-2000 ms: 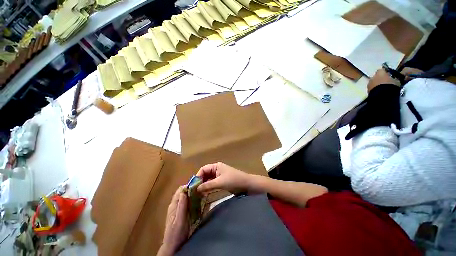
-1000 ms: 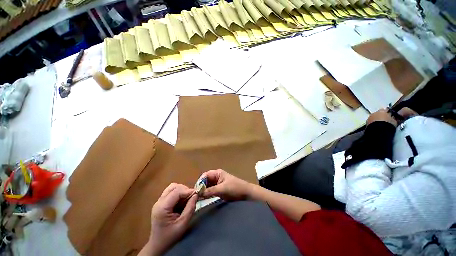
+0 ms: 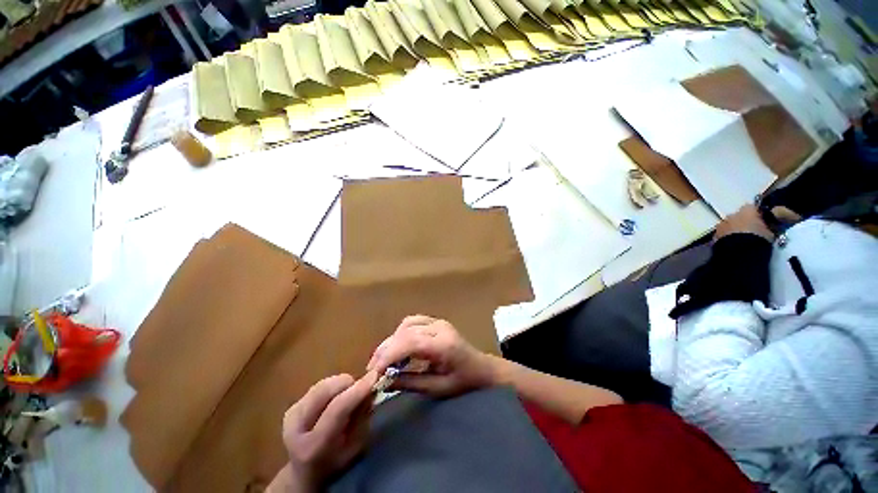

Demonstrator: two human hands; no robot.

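Observation:
Both bare hands meet at the table's near edge. My left hand [image 3: 332, 424] and my right hand [image 3: 433, 354] pinch a small pale tab [image 3: 387, 379] between their fingertips; a bluish bit shows on it by the right fingers. The fingers hide most of it. A large brown body panel [image 3: 424, 236] with a stepped right edge lies flat beyond the hands. More brown panels [image 3: 217, 323] lie overlapping at the left, partly on one another.
Olive-yellow folded pieces [image 3: 318, 63] run along the far side. A hammer [image 3: 135, 130] and small tan block [image 3: 191, 148] lie upper left. A red bag with a pot [image 3: 77, 351] is at left. A person in white [image 3: 770, 327] works at right, beside white sheets [image 3: 708, 144] over brown pieces.
The tab has turned lower and flatter between my fingertips. My right hand has curled over it and my left fingers have closed in. The view swung left earlier, then shifted slightly.

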